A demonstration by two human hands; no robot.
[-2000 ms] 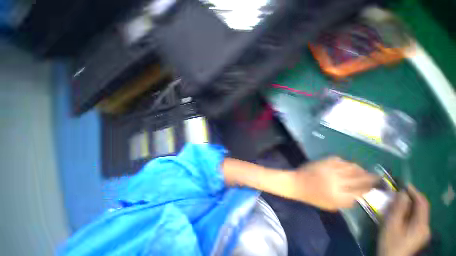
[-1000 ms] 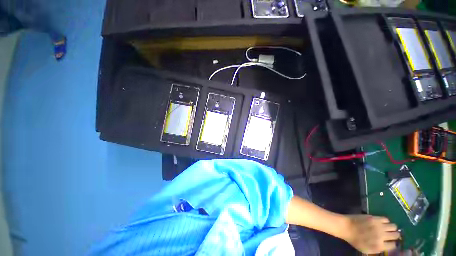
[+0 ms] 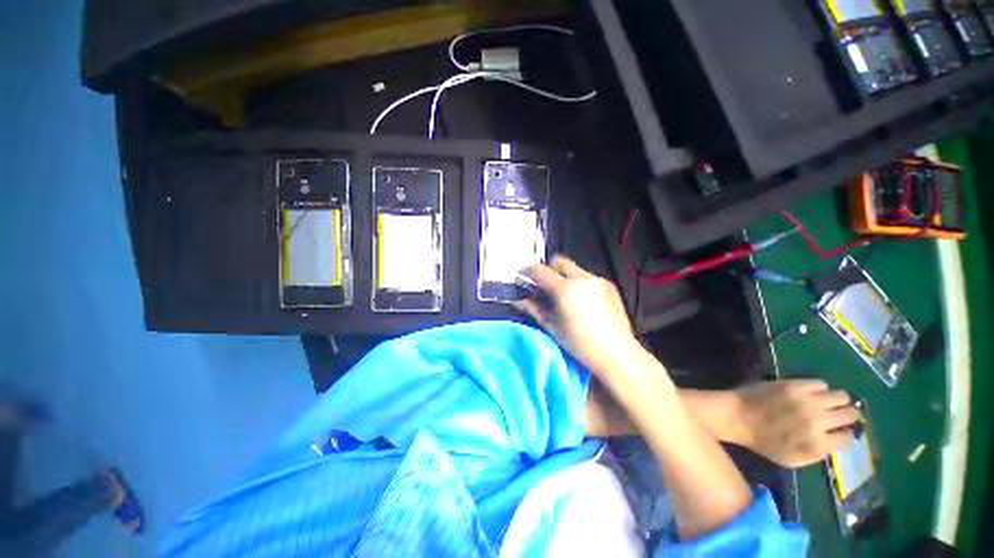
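An opened smartphone (image 3: 853, 474) with a silver-white battery lies on the green mat at the lower right. My left hand (image 3: 801, 422) is bare, with its fingertips on the upper end of this phone; they hide that end. Another opened smartphone (image 3: 512, 234) lies in the black foam tray (image 3: 207, 234), the rightmost of three there. My right hand (image 3: 580, 311) reaches across over my left forearm, its fingertips at this phone's lower right corner. Whether they grip the phone or something small is hidden.
Another opened phone (image 3: 870, 322) lies on the mat below the orange multimeter (image 3: 907, 198). Red and black probes (image 3: 698, 265) cross the tray edge. A raised black tray (image 3: 752, 98) holds several phones. A white cable (image 3: 500, 62) lies behind the lower tray.
The view has shifted, showing more of the mat. My right hand, mostly out of view at the lower right before, now reaches to the tray phone. My left hand stays at the mat phone.
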